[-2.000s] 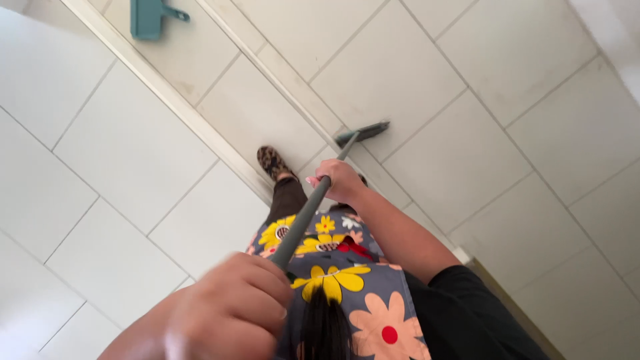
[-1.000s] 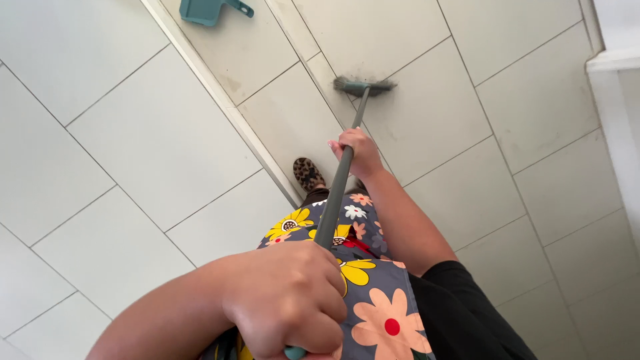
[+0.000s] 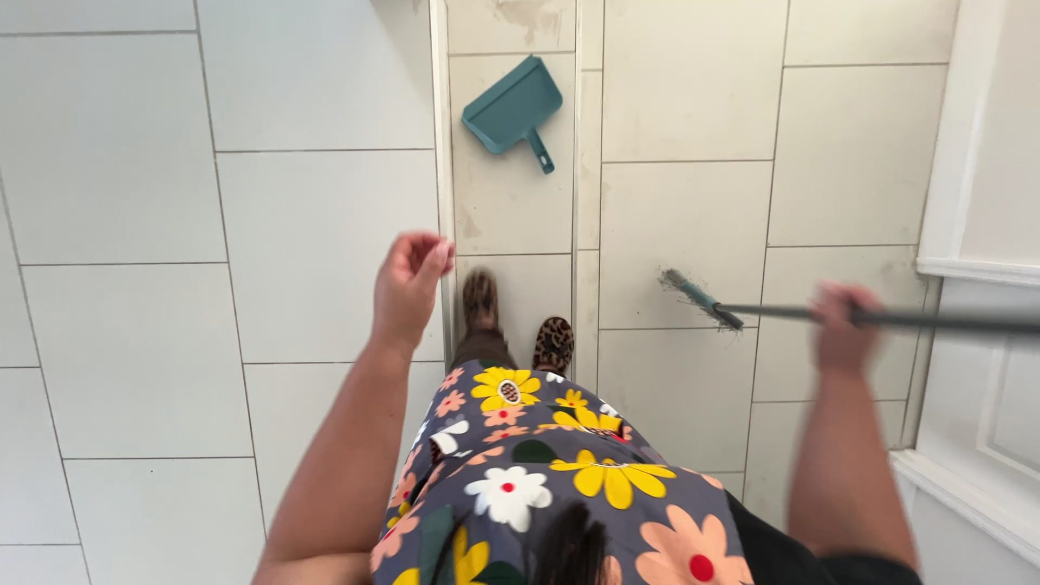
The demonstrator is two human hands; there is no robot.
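My right hand [image 3: 845, 325], blurred, is closed around the grey handle of a broom [image 3: 934, 319], which runs out past the right edge of the view. The broom's teal head [image 3: 700, 299], with dust and hair on its bristles, rests on the tiles to the left of that hand. My left hand [image 3: 414, 280] is raised over the floor with its fingers curled, and no object shows in it. Ahead of my feet a teal plastic dustpan [image 3: 516, 110] lies on the narrow tiled strip, its short handle pointing toward me.
Raised pale edges [image 3: 443, 162] border the tiled strip on both sides. My feet in leopard-print shoes [image 3: 554, 345] stand on it. White panelled woodwork [image 3: 987, 366] rises at the right. Brown smudges [image 3: 528, 16] mark the tiles beyond the dustpan.
My left hand has let go of the broom handle, and my right hand now holds it out to the right. The handle has swung to nearly level across the view. The view has turned.
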